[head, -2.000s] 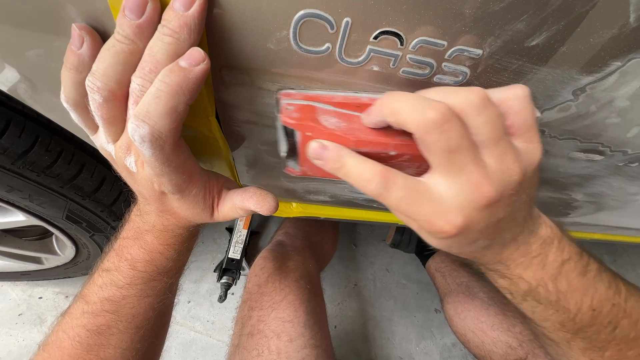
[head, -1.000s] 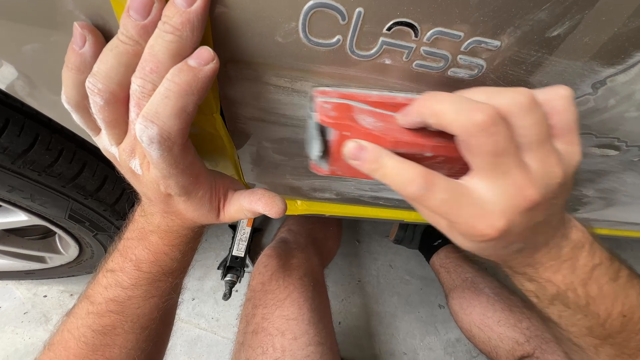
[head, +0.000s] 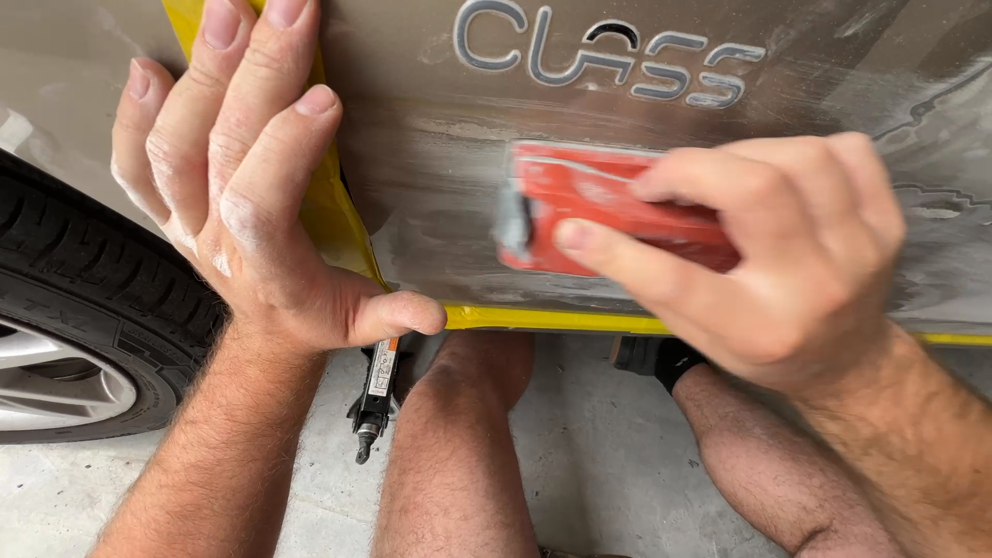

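My right hand (head: 767,248) grips a red sanding block (head: 604,205), slightly blurred, flat against the dusty, scuffed lower part of a brown-grey car door panel (head: 434,178). The fingertips and thumb lie on the block's back; the sheet clamped at its left end is grey. Raised lettering (head: 604,58) on the panel is just above the block. My left hand (head: 240,178), with white dust on its knuckles, rests with fingers spread over yellow masking tape (head: 333,213) at the panel's left edge. It holds nothing, and its thumb points right along the lower tape.
A car tyre (head: 85,294) with a silver alloy wheel (head: 54,380) is at the left. Below the panel, a black scissor jack (head: 376,395) stands on the concrete floor (head: 604,457), beside my bare legs. Cracked, patchy filler or paint (head: 945,194) marks the panel at the right.
The sanding block in my right hand moved right along the panel between the first two frames. My left hand has stayed on the taped edge.
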